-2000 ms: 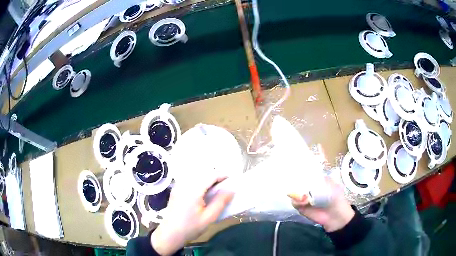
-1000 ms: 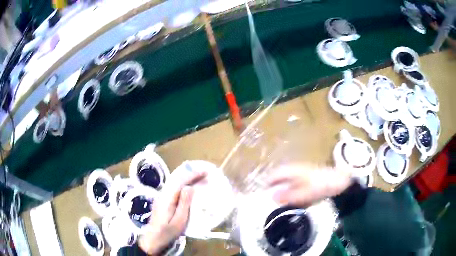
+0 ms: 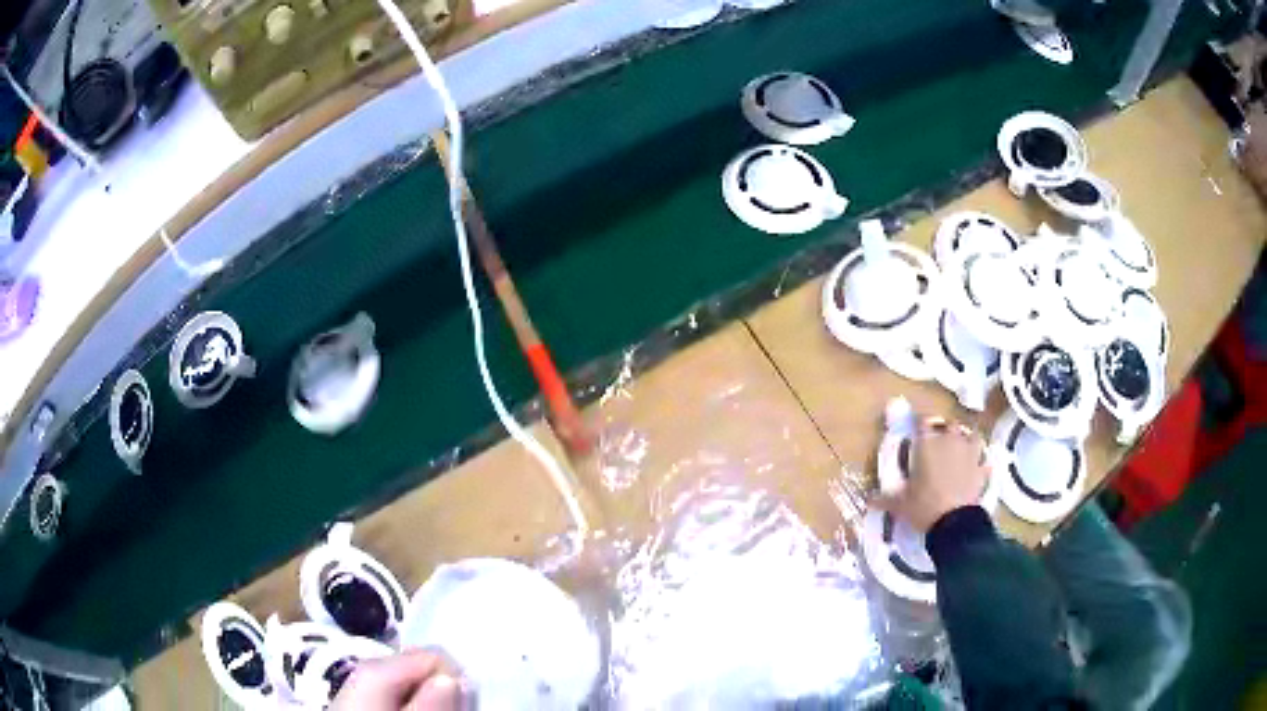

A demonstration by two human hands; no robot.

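Observation:
My right hand (image 3: 945, 472) is at the right-hand pile, its fingers closed over the rim of a white ring-shaped housing (image 3: 896, 447). The fingers hide part of it. Another ring housing (image 3: 900, 553) lies just below, partly under the wrist and sleeve. My left hand (image 3: 403, 683) is at the bottom edge and cut off, beside a round white cover (image 3: 503, 636); its grip is hidden. Crinkled clear plastic film (image 3: 743, 597) lies between the hands, very bright. Dark-centred housings (image 3: 354, 597) lie left of the cover.
More ring housings (image 3: 1045, 382) are heaped at right. The green belt (image 3: 625, 222) carries several housings, one blurred (image 3: 334, 372). A brown bar with a red end (image 3: 545, 375) crosses it. A white cord (image 3: 479, 333) hangs down. A beige box (image 3: 299, 56) stands on the shelf.
The view has turned right. My right hand has moved from the film to the right-hand pile. The dark-centred housing before me is gone from there; a blurred housing now shows on the belt.

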